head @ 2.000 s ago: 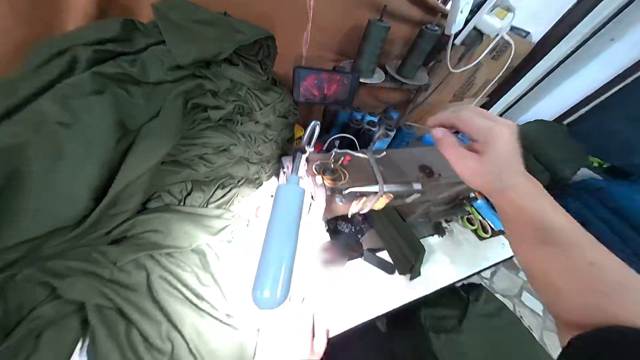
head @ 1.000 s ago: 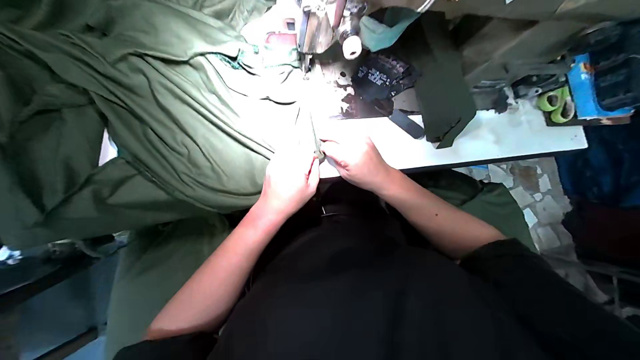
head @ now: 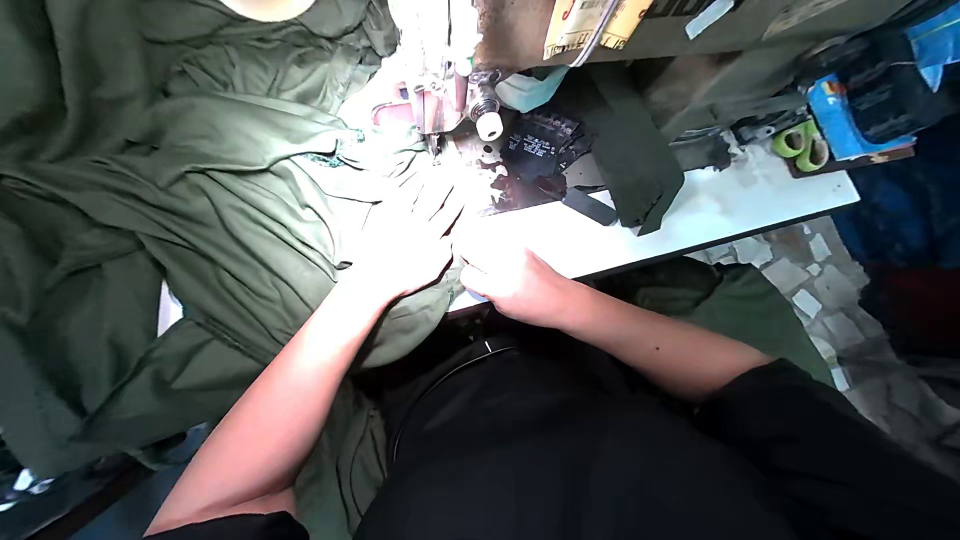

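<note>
A large olive-green garment (head: 225, 187) lies over the left of the white table, its inner edge running below the needle area of a sewing machine (head: 442, 105). My left hand (head: 409, 244) rests on the fabric just in front of the presser foot, fingers stretched toward it; strong glare washes out the fingertips. Close at its right, my right hand (head: 510, 281) is curled at the cloth near the table's front edge, thumb and fingers drawn together. Whether it pinches the cloth is hard to see in the glare.
Black fabric labels (head: 536, 146) with writing and a dark green strip (head: 637, 157) lie right of the needle. Green-handled scissors (head: 802, 145) sit beside a blue packet (head: 847, 120) at the far right. The white table (head: 720, 210) ends in a dark front edge.
The left hand has moved from beside the right hand at the table's edge up onto the cloth near the needle. Two seconds ago the right hand was raised over the machine. The view has tilted down.
</note>
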